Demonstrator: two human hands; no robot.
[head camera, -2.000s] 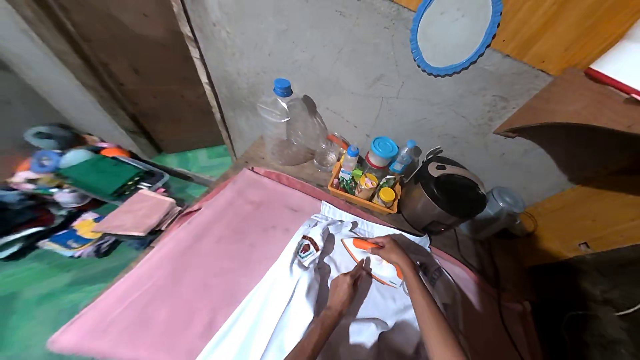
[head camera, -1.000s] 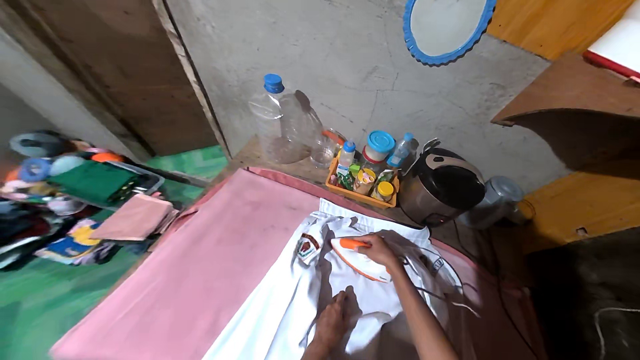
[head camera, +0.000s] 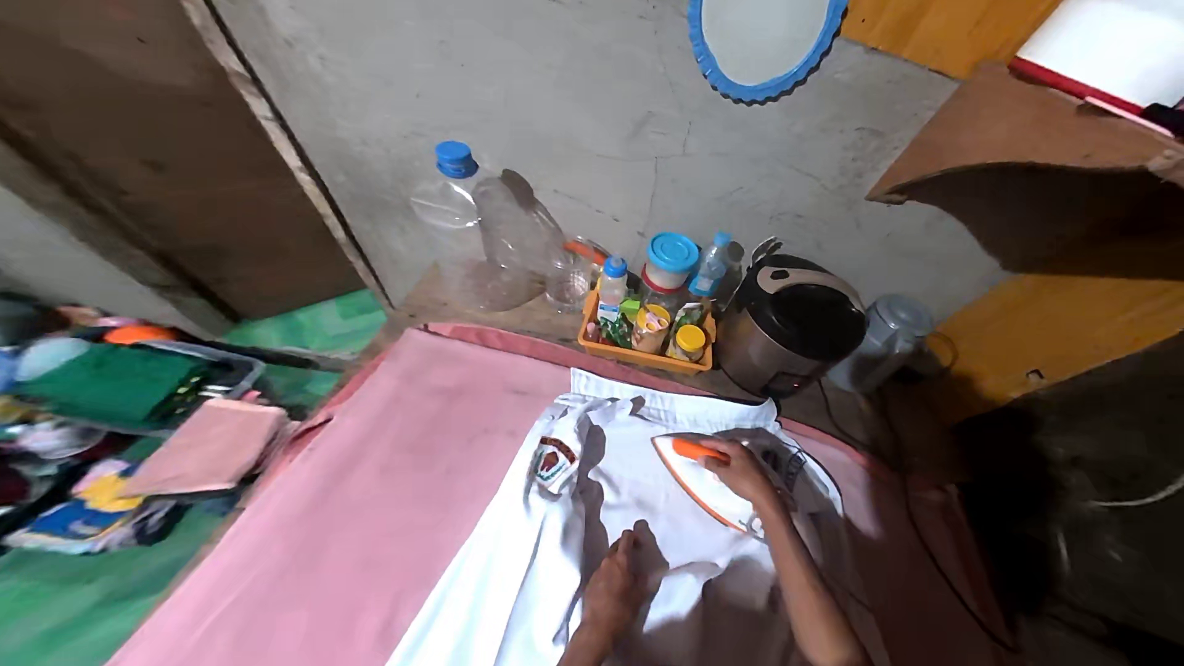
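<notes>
A white garment (head camera: 638, 435) with an embroidered patch (head camera: 555, 462) lies on a pink cloth (head camera: 370, 481) over the table. My right hand (head camera: 745, 474) grips the orange handle of a white and orange clothes iron (head camera: 708, 481), whose soleplate rests on the garment and whose tip points up and left. My left hand (head camera: 618, 583) is on or just over the garment, below and left of the iron, its fingers partly curled; whether it pinches the fabric cannot be told.
Behind the cloth stand a large clear plastic bottle (head camera: 462, 240), an orange basket (head camera: 647, 356) of jars and bottles, and a rice cooker (head camera: 791, 324). A dark cord (head camera: 925, 546) runs down the right. Folded clothes (head camera: 208, 444) lie at left. A wooden shelf (head camera: 1008, 139) juts out upper right.
Two seconds ago my left hand was further up the garment, close to the iron; it has moved back toward me, away from the iron. My right hand has kept its hold on the iron.
</notes>
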